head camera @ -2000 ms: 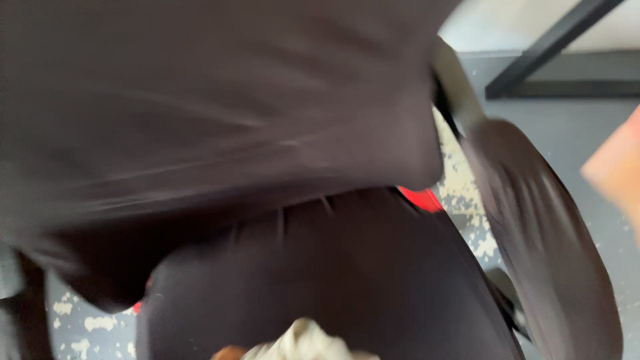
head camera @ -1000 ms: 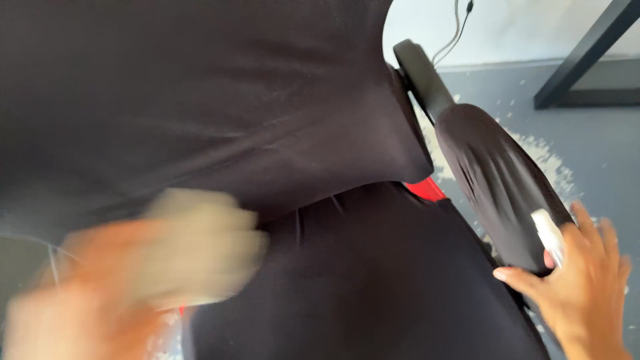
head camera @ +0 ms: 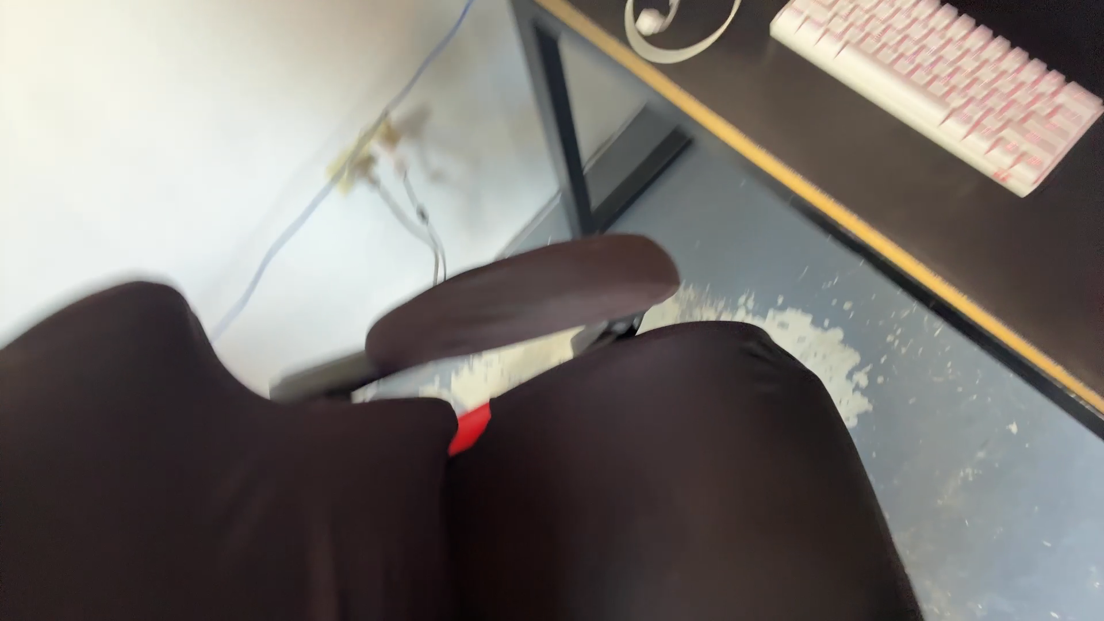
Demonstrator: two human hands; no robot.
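Note:
Neither of my hands shows in the head view now, so what they hold or touch is hidden. An office chair fills the lower part of the view. Dark stretch covers lie over its backrest (head camera: 216,483), its seat (head camera: 673,466) and its armrest (head camera: 535,293). A small red patch (head camera: 470,429) shows between backrest and seat. The bare grey armrest support (head camera: 319,377) sticks out behind the covered pad.
A dark desk with a yellowish edge (head camera: 776,172) stands at the upper right. On it are a white and pink keyboard (head camera: 949,78) and a looped white strap or cable (head camera: 681,53). Cables (head camera: 423,216) hang along the wall, near a black metal desk leg (head camera: 565,129).
Both hands, one second ago over the chair, the left blurred with a pale cloth-like thing, the right with a small white thing by the armrest, have left the view. The view has swung toward the desk.

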